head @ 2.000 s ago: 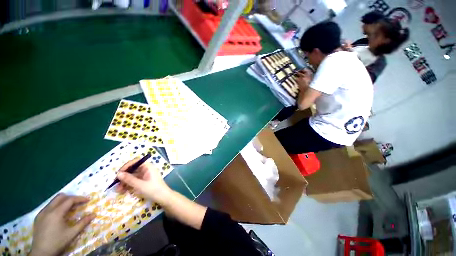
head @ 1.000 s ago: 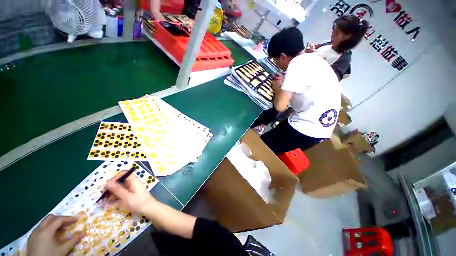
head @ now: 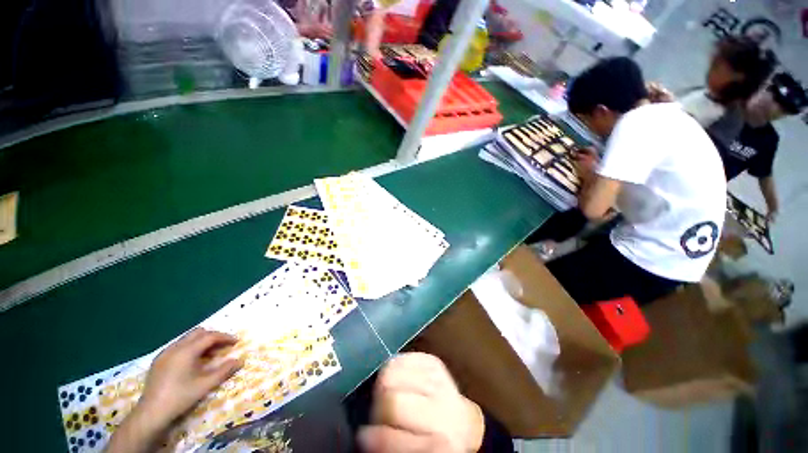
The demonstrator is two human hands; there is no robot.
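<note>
The sticker sheet in use (head: 288,361), white with orange-yellow patches and dark dots, lies flat on the green bench. My left hand (head: 190,373) rests on it with bent fingers. My right hand (head: 418,409) is raised near the lower middle, off the sheet, blurred, with curled fingers; no tweezers show in it, and whether it holds anything cannot be told. The black-dot sticker sheet (head: 304,237) lies beyond the sheet in use, partly under the fanned spare sticker sheets (head: 383,234).
An open carton (head: 567,389) with white liner (head: 523,327) stands below the bench edge. A person in a white shirt (head: 669,172) sits to the right at a blister tray (head: 542,150). Red trays (head: 452,104), a post and a fan (head: 257,40) are at the back.
My right hand has left the sheet and moved right, nearer the camera; the black tweezers no longer show. My left hand stays on the sheet. The view has shifted.
</note>
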